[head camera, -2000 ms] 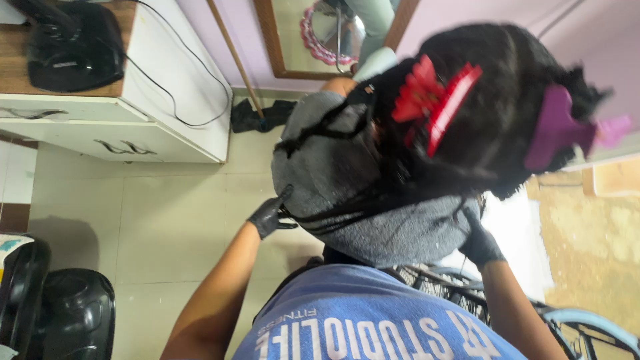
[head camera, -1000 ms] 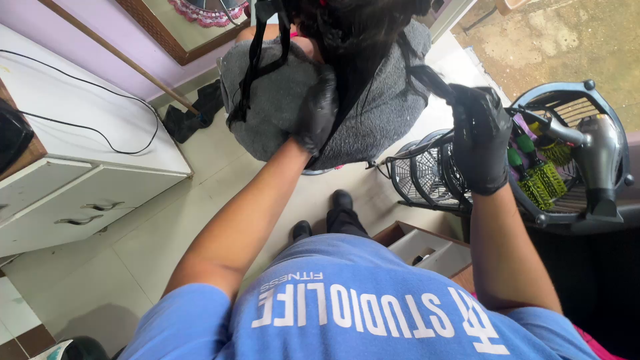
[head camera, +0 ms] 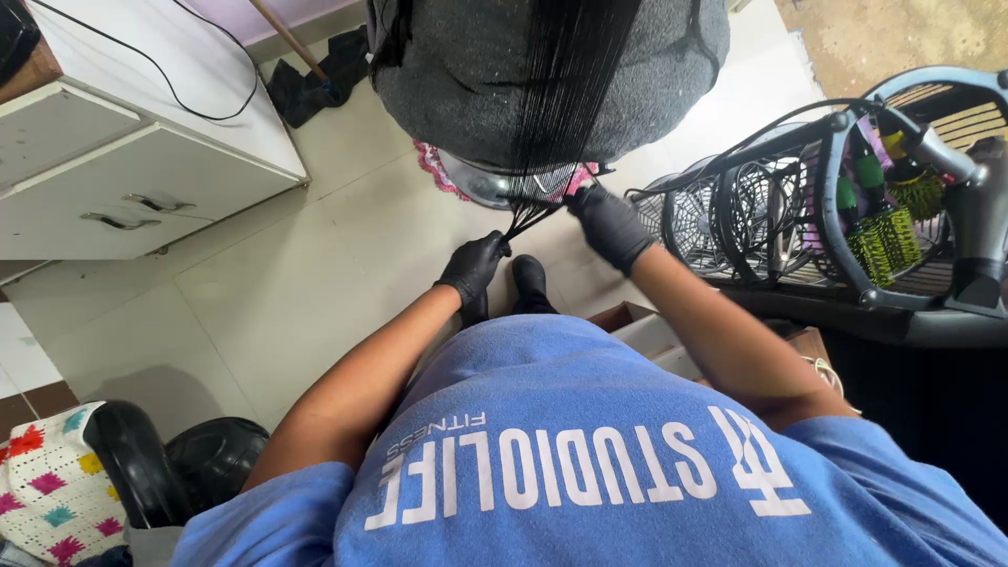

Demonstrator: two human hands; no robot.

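Observation:
A long section of straight black hair (head camera: 571,87) hangs over a grey towel (head camera: 457,102) that covers the seated person's back. My left hand (head camera: 474,266), in a black glove, is closed on the lower ends of the hair, which gather into a narrow bunch. Just to the right and slightly higher, my right hand (head camera: 610,224), also gloved in black, is at the same strands, near the tips. A thin dark piece, perhaps a comb's handle, sticks up by its fingers; what it is cannot be told. The person's head is out of view.
At right stands a black trolley (head camera: 831,205) with wire baskets, round hairbrushes (head camera: 882,236) and a hair dryer (head camera: 976,213). A white cabinet (head camera: 165,181) with a cable on top is at upper left, near a dark cloth (head camera: 339,71) and a wooden pole. A crocheted cover (head camera: 59,488) lies lower left.
Both hands have come down and closer together, to the ends of the hair. One second ago my left hand was up against the towel and my right was out beside the trolley. The view has shifted.

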